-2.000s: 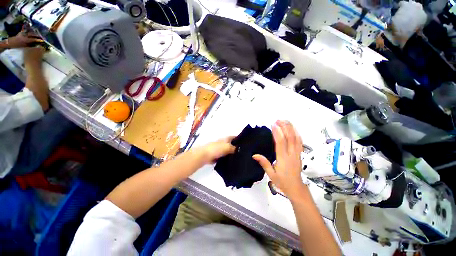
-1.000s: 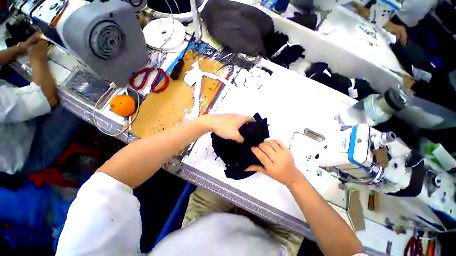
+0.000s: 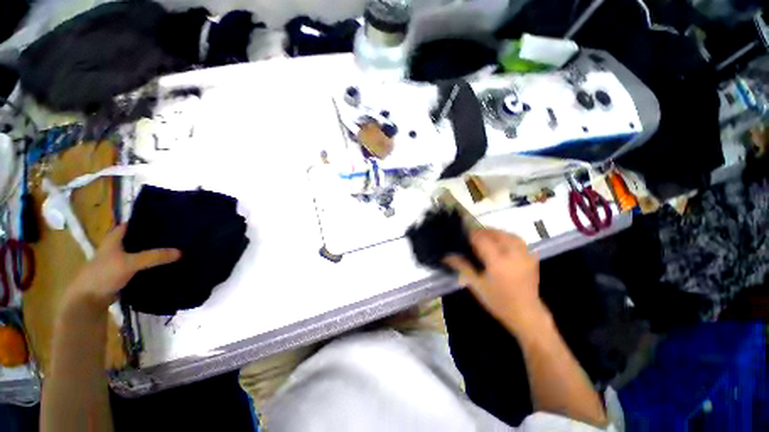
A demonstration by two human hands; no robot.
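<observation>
My left hand (image 3: 114,266) holds a thick stack of black cut fabric pieces (image 3: 190,245) at the left of the white table, with the thumb on top and the fingers hidden beneath. My right hand (image 3: 506,274) grips a smaller bunch of black fabric pieces (image 3: 440,240) near the table's front edge, just in front of the sewing machine (image 3: 413,135). The right hand is slightly blurred. The needle area (image 3: 375,177) stands behind and left of this bunch, apart from it. A white knotted strip (image 3: 61,207) lies on the brown cardboard at far left.
Brown cardboard (image 3: 51,278) lies left. An orange ball (image 3: 12,346) and red-handled scissors (image 3: 17,261) are at the left rim. More red-handled scissors (image 3: 589,209) and an orange-handled tool (image 3: 622,191) lie right. A clear cylinder with a dark top (image 3: 384,38) stands behind the machine.
The view has turned right. The black fabric held by both hands is now in two parts. My right hand has moved right with the smaller bunch; the larger stack is at my left hand.
</observation>
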